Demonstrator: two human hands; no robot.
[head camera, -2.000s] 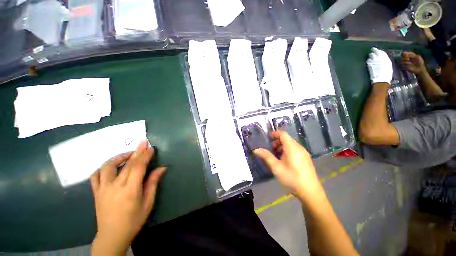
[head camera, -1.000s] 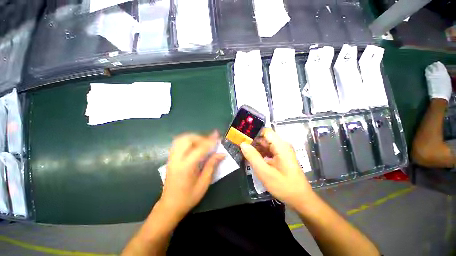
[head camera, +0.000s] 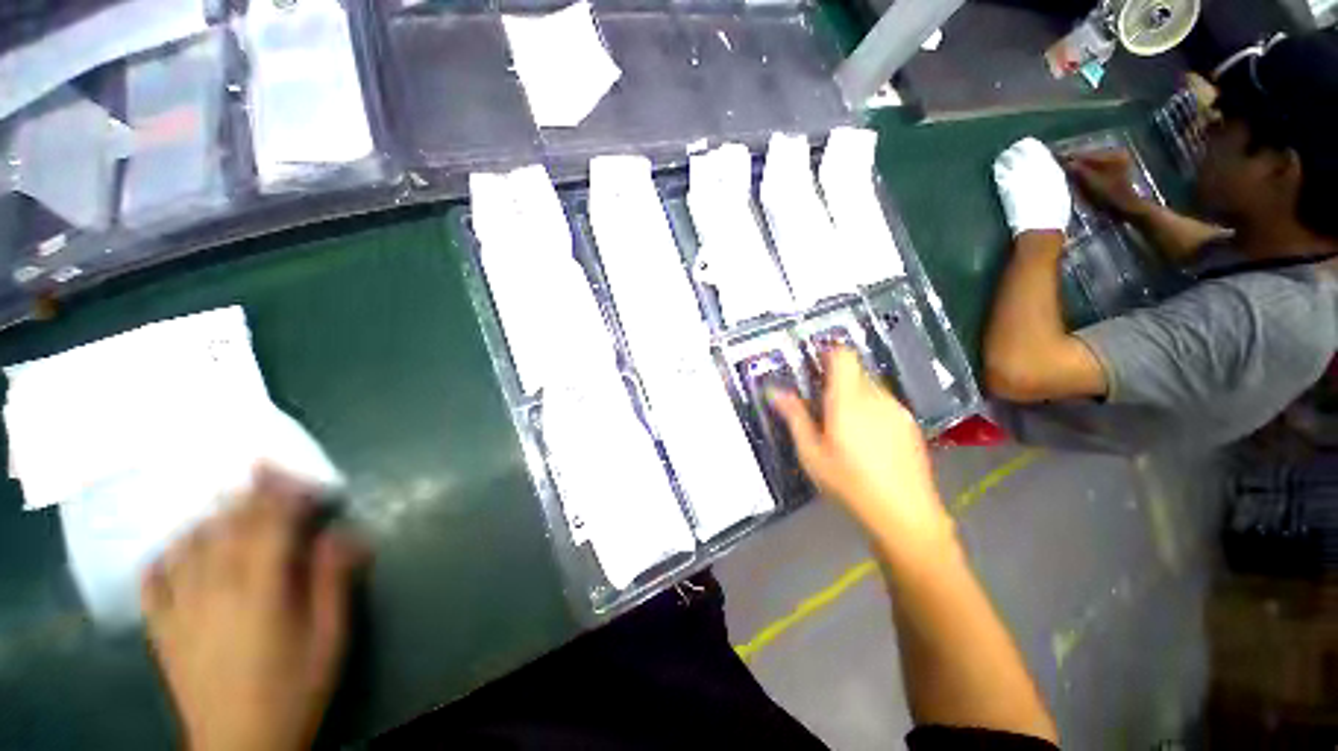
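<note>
A clear blister tray (head camera: 580, 584) holds white-sleeved phones (head camera: 546, 279) across its far row and in the two left pockets of its near row. Bare dark phones (head camera: 907, 352) lie in the near row's other pockets. My right hand (head camera: 858, 440) is over the near row, thumb and forefinger apart at a bare phone, with nothing seen lifted. My left hand (head camera: 257, 587) is blurred, its fingertips over a white sleeve (head camera: 125, 550) that overlaps the near edge of the stack of empty sleeves (head camera: 132, 389). Its grip is unclear.
Rear trays (head camera: 426, 176) run along the back edge, with a loose white sheet (head camera: 564, 66) on one. At the right, a co-worker (head camera: 1174, 367) with one white-gloved hand (head camera: 1033, 188) works at another tray. A pale reel (head camera: 1158, 21) stands beyond.
The handset with the orange band is no longer in my right hand. A second near-row pocket holds a white-sleeved phone. My left hand has moved left to the sleeves; the view has shifted right.
</note>
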